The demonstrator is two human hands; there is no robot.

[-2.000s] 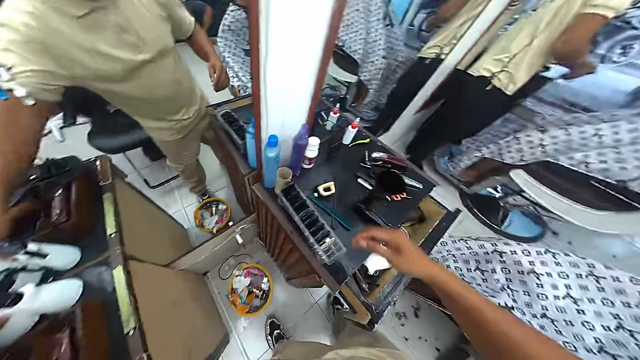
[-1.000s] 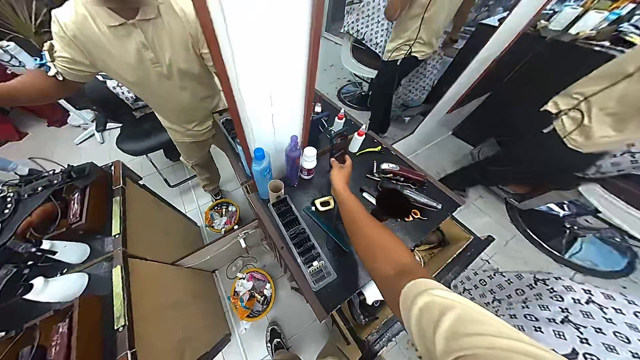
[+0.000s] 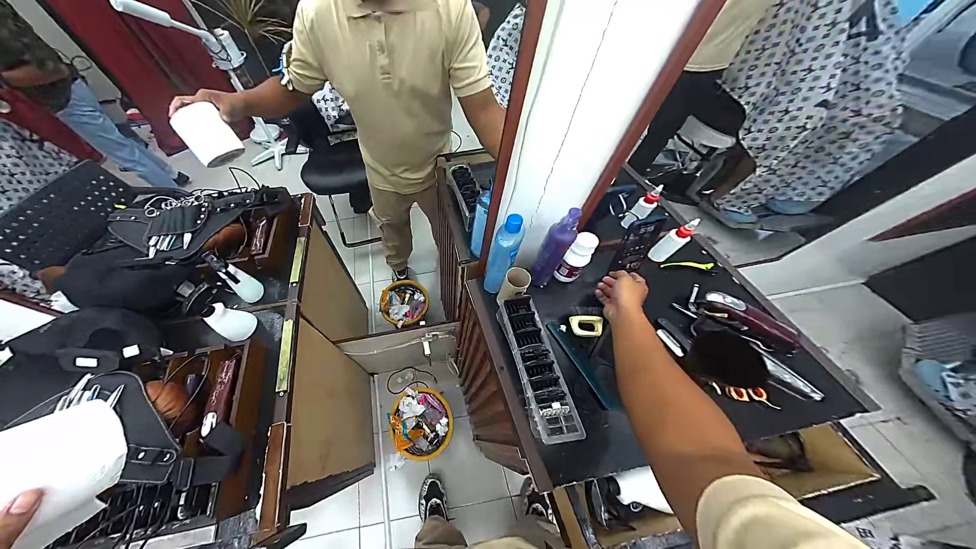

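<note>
At the lower left edge, my left hand point(image 3: 21, 515) holds a white paper roll point(image 3: 65, 457); only its fingertips show. My right hand point(image 3: 624, 294) rests low over the black counter, its fingers bent at the lower end of an upright smartphone point(image 3: 637, 242) with a lit screen. Whether the fingers grip the phone cannot be told. Left of this hand lie a cream-coloured ring-like item point(image 3: 585, 326) and a dark teal flat item point(image 3: 583, 366). A clear rack of black clipper guards point(image 3: 537, 366) runs along the counter's left edge. A maroon hair clipper point(image 3: 751, 319) lies to the right.
Blue point(image 3: 505, 253) and purple point(image 3: 557, 248) bottles, a white jar point(image 3: 577, 257) and a cardboard tube point(image 3: 515, 284) stand by the mirror. A red-tipped bottle point(image 3: 674, 241) is beyond the phone. A waste basket point(image 3: 421, 424) sits on the floor, left of the counter.
My right hand first moved from the near side of the counter to the phone, and is now at its lower end. My left hand with the paper roll has come into view.
</note>
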